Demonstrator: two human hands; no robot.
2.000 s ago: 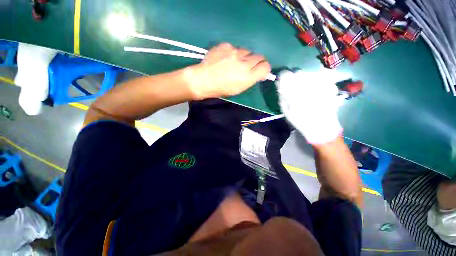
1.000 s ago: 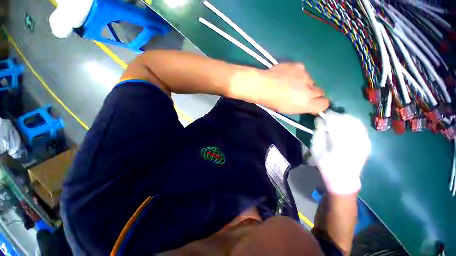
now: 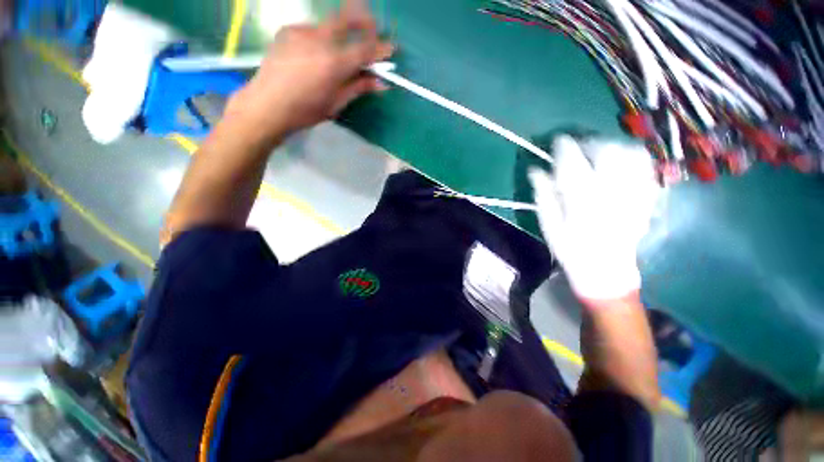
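My bare left hand (image 3: 312, 77) is closed on white sleeving (image 3: 212, 63), which sticks out on its left. A white tube (image 3: 465, 112) runs from the fingers of my left hand down right to my white-gloved right hand (image 3: 596, 212). My right hand is closed around the near end of the wire harness; its red connector is hidden. A second tube (image 3: 497, 200) leads left from the glove over the bench edge, with thin wire ends at its tip. Both hands are motion-blurred.
A harness pile (image 3: 700, 153) lies on the green mat (image 3: 723, 262) at upper right, red connectors toward me. Greyish tubes (image 3: 810, 54) lie at the far right edge. A blue stool (image 3: 185, 95) with something white stands left of the bench edge. Striped clothing (image 3: 745, 411) shows at lower right.
My left hand has moved away from my right hand, up and to the left, so a length of tube now shows between them. The camera view has also swung, shifting the bench and pile.
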